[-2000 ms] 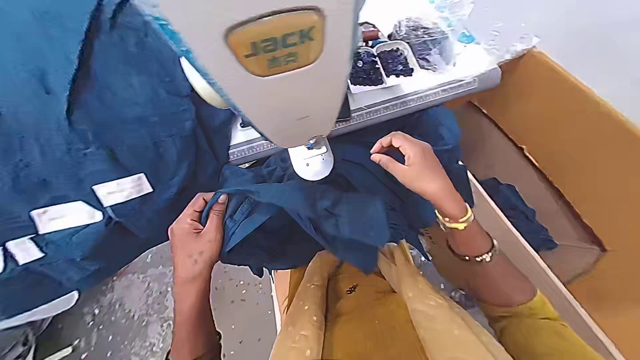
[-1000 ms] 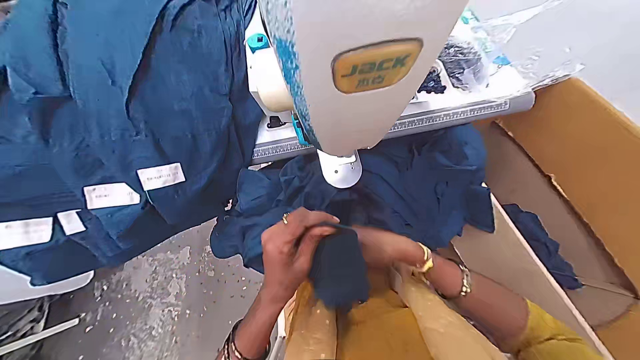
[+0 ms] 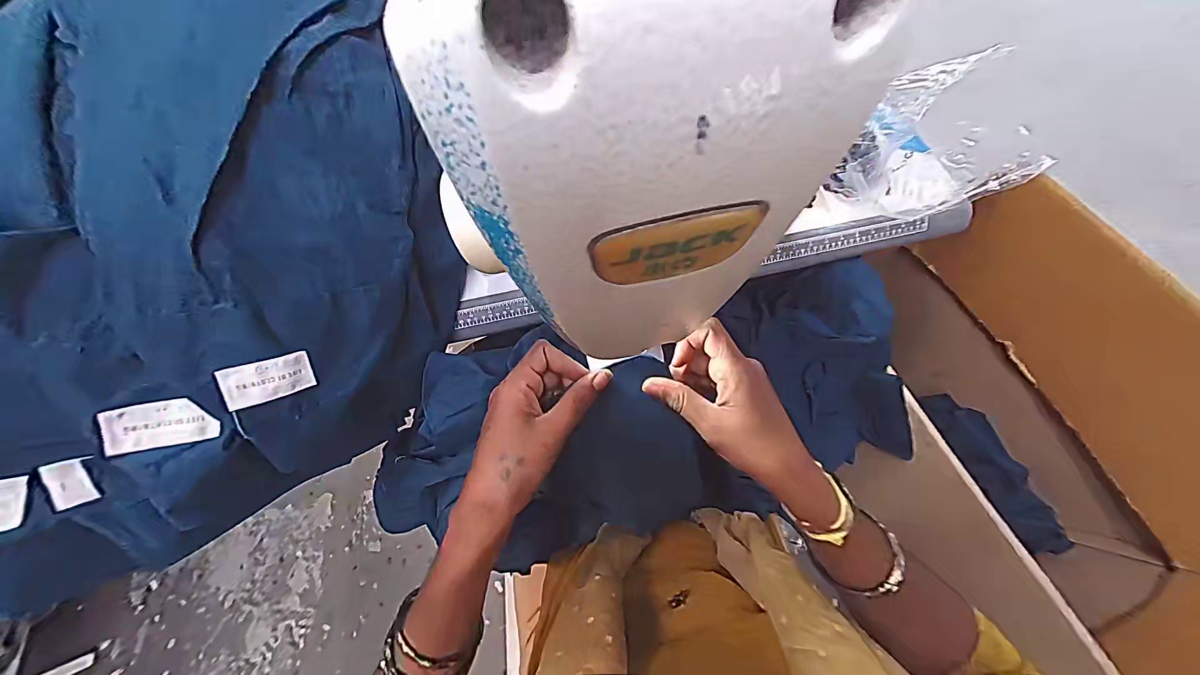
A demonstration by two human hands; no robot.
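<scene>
A Jack industrial sewing machine head [image 3: 637, 169] hangs over a dark blue garment [image 3: 628, 450]. The garment's upper edge lies just below the machine's nose, where my two hands meet it. My left hand [image 3: 534, 422] pinches the fabric between thumb and forefinger, left of the nose. On the right side, my right hand [image 3: 736, 403] holds the same edge with bent fingers, close to the machine. A white part shows behind the edge, between the hands; the needle area is hidden by the head and the cloth.
More dark blue garments with white labels [image 3: 265, 381] hang at the left. A grey bar with a ruler scale [image 3: 844, 242] runs behind the machine, with clear plastic bags [image 3: 909, 173] at its right. An open cardboard box [image 3: 1059, 347] stands at the right, holding blue cloth [image 3: 994, 473].
Both hands have moved up to the machine's nose with the fabric, from in front of my body a second ago. The folded piece they held there is now spread between them. The view has moved closer.
</scene>
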